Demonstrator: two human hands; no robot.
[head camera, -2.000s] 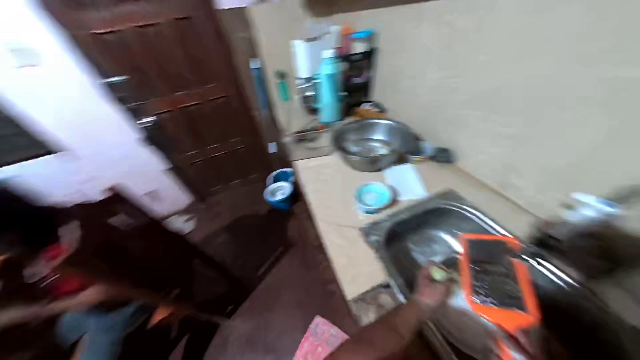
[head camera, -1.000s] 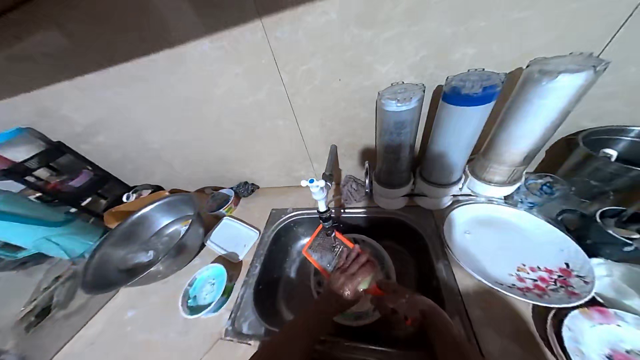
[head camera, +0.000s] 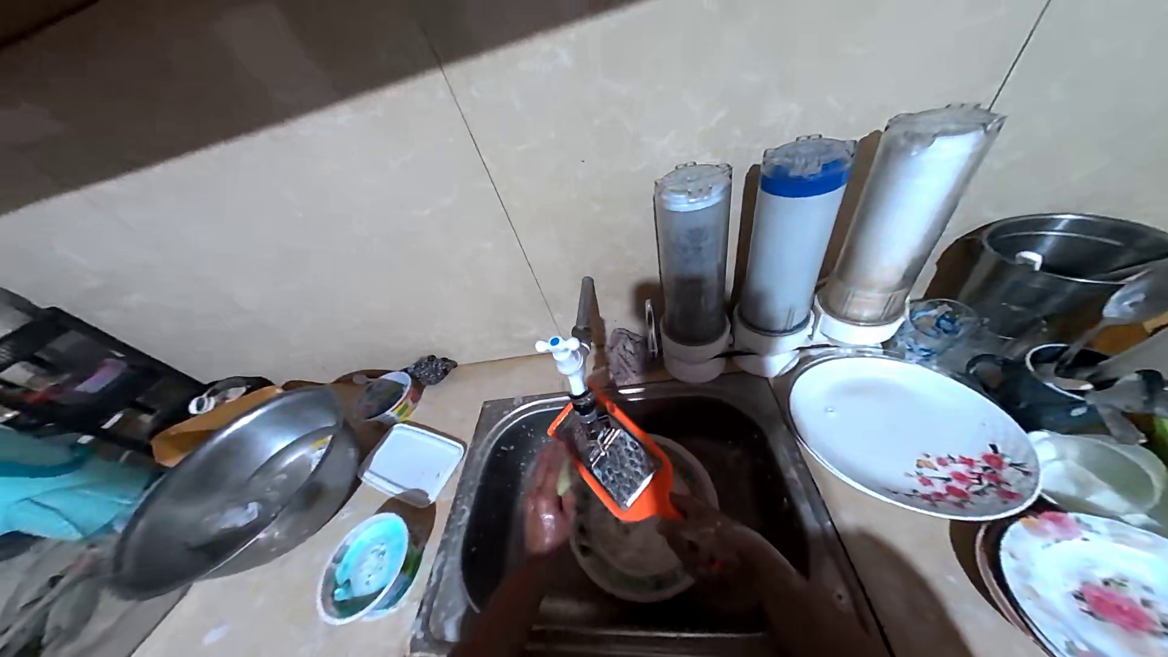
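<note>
An orange-framed metal grater (head camera: 622, 464) is under the tap (head camera: 573, 370) over the steel sink (head camera: 757, 392), tilted, with its frame's lower end in my right hand (head camera: 707, 543). My left hand (head camera: 549, 506) is upright beside the grater's left side, fingers extended; something pale green shows at its fingers, and whether it is gripped is unclear. Below the grater, a round dish (head camera: 630, 561) lies in the sink, partly hidden by the grater and my right hand.
Left of the sink are a steel basin (head camera: 246, 484), a white container (head camera: 415, 461) and a tub with turquoise contents (head camera: 365, 566). Three filter housings (head camera: 794, 237) stand against the wall. A white oval plate (head camera: 867, 429), a floral plate (head camera: 1095, 584) and a steel pot (head camera: 1068, 265) are at the right.
The view has swung right to face the sink and wall. One second ago my hands were together over the grater; now my left hand is apart at its side and the grater is raised under the tap.
</note>
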